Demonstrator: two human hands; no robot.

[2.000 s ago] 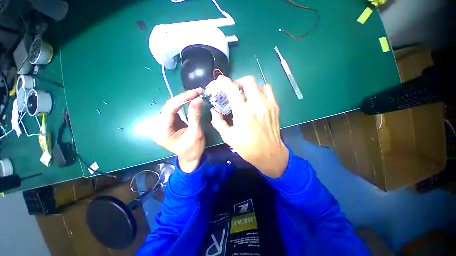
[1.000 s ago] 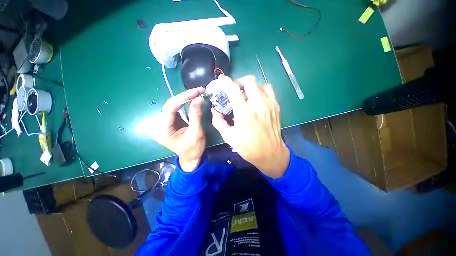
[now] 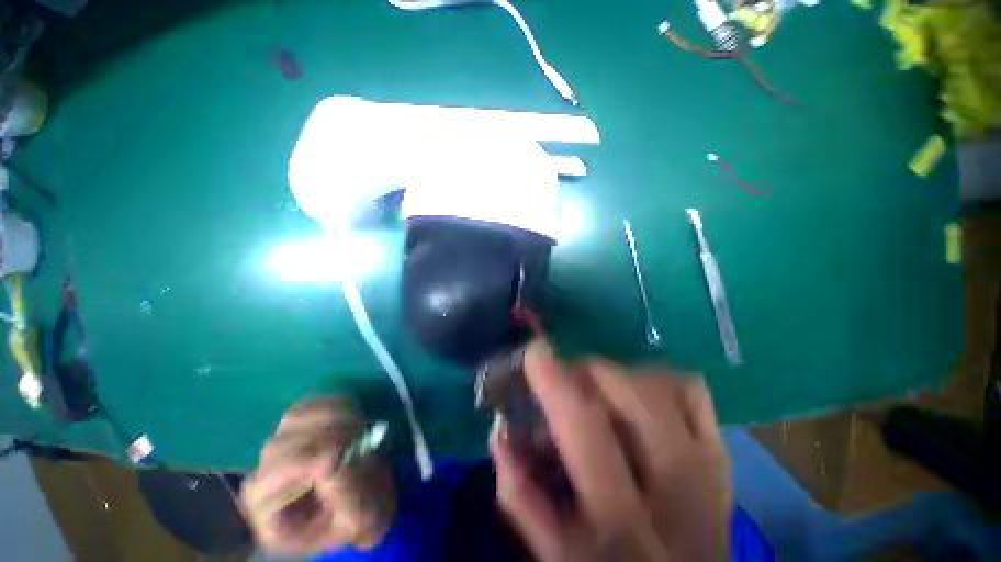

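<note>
The white dome camera body (image 3: 439, 159) lies on the green mat, overexposed, with its black ball head (image 3: 461, 291) toward me. A thin red wire (image 3: 527, 318) runs from the head to the small module. My right hand (image 3: 626, 456), blurred, holds this dark and pale module (image 3: 503, 384) just below the ball head; its fingers hide part of it. My left hand (image 3: 318, 478), also blurred, is low and left, apart from the module. Its fingers are curled, with a small pale piece (image 3: 373, 439) at the fingertips; its kind is unclear.
A thin rod (image 3: 642, 283) and tweezers (image 3: 716, 288) lie right of the camera. A white lead (image 3: 384, 373) runs down between the hands. A short red wire (image 3: 741, 181) lies upper right. Yellow pieces (image 3: 971, 77) crowd the right edge. White parts (image 3: 17, 242) stand at the left.
The view has shifted and come closer to the bench. My left hand has moved away from the module, down and left. My right hand still holds the module, now seen darker and blurred.
</note>
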